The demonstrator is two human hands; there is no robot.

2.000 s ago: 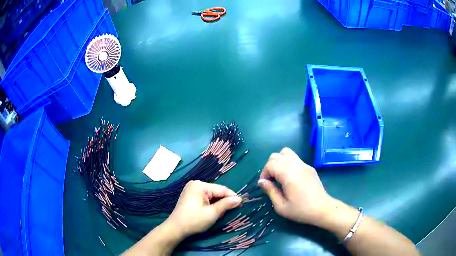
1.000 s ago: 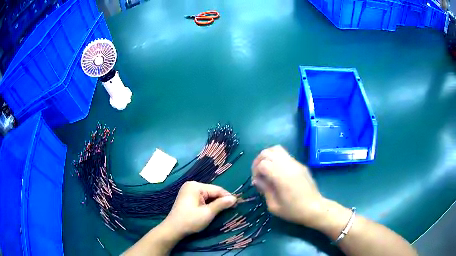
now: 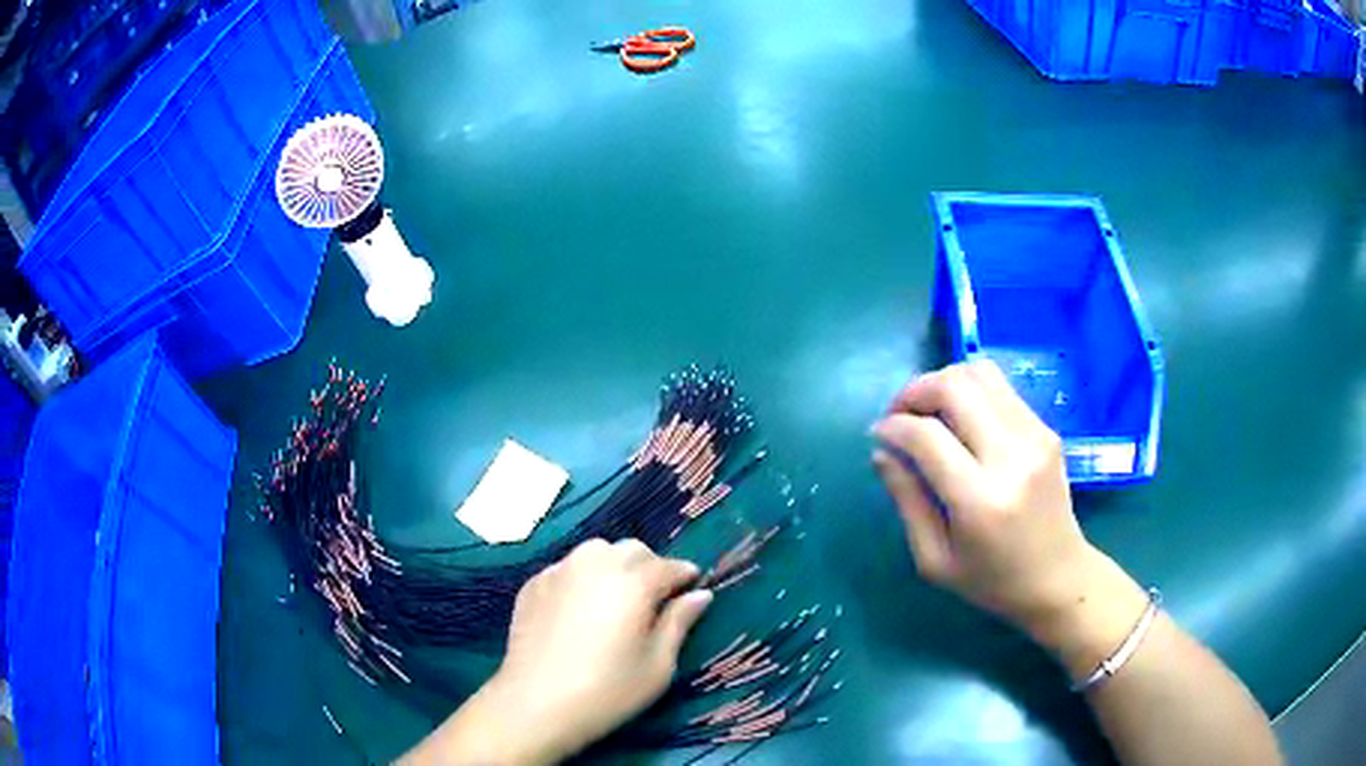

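A curved bundle of thin black wire leads [image 3: 465, 596] with copper-pink sleeves near both ends lies on the table. My left hand [image 3: 607, 629] pinches a few leads near their sleeves, at the right side of the bundle. More loose lead ends fan out below and right of it. My right hand [image 3: 989, 486] is raised in front of the small blue parts bin [image 3: 1116, 461], fingertips bent together; whether it holds a tiny piece cannot be seen. Tiny specks lie on the bin floor.
An off-white paper slip [image 3: 511, 491] lies behind the bundle. A handheld fan [image 3: 393, 277] stands at left beside large blue boxes [image 3: 195, 195]. Orange-handled scissors [image 3: 656, 51] lie at the far edge. More blue bins [image 3: 1109, 38] are at far right.
My right hand has moved right, away from the lead ends, to the front of the parts bin. My left hand stays at the leads, now turned more knuckles-up. The view has shifted slightly.
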